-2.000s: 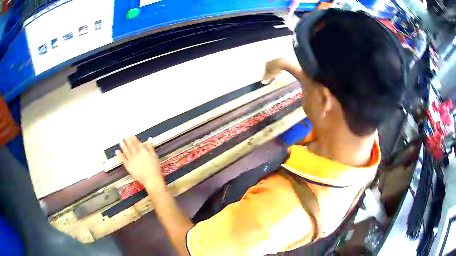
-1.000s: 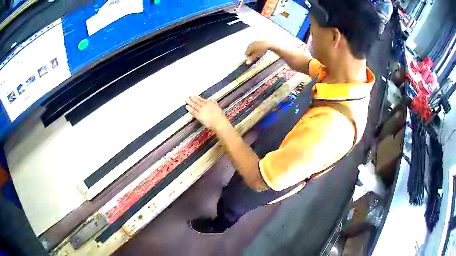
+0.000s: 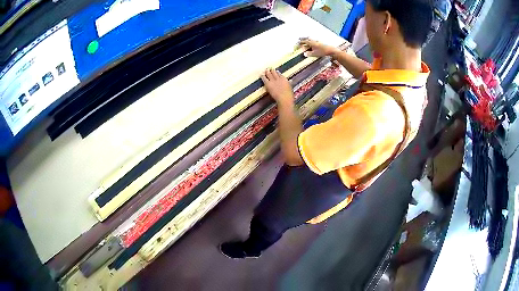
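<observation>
Neither of my hands is in the picture. In front of me a long pale wooden strip die (image 3: 98,211) lies along the near side of the cream cutting board (image 3: 34,187), with a black strip (image 3: 171,149) lengthwise inside it. Long black strips (image 3: 136,94) lie in rows at the back of the board. Another person's two hands rest on the far part of the die. Along the near edge are red cut pieces (image 3: 188,185), a black strip (image 3: 199,199) and a wooden bar (image 3: 227,185).
A person in an orange shirt (image 3: 353,136) stands at the near side of the board. The blue press (image 3: 114,54) with papers and a green button runs behind. On the right, red pieces (image 3: 484,94) and black bundles (image 3: 478,182) hang over a white table's edge; cartons stand below.
The other person's hands have moved away from me along the strip. The pale die now shows around the black strip, on both long sides. The person now stands more upright.
</observation>
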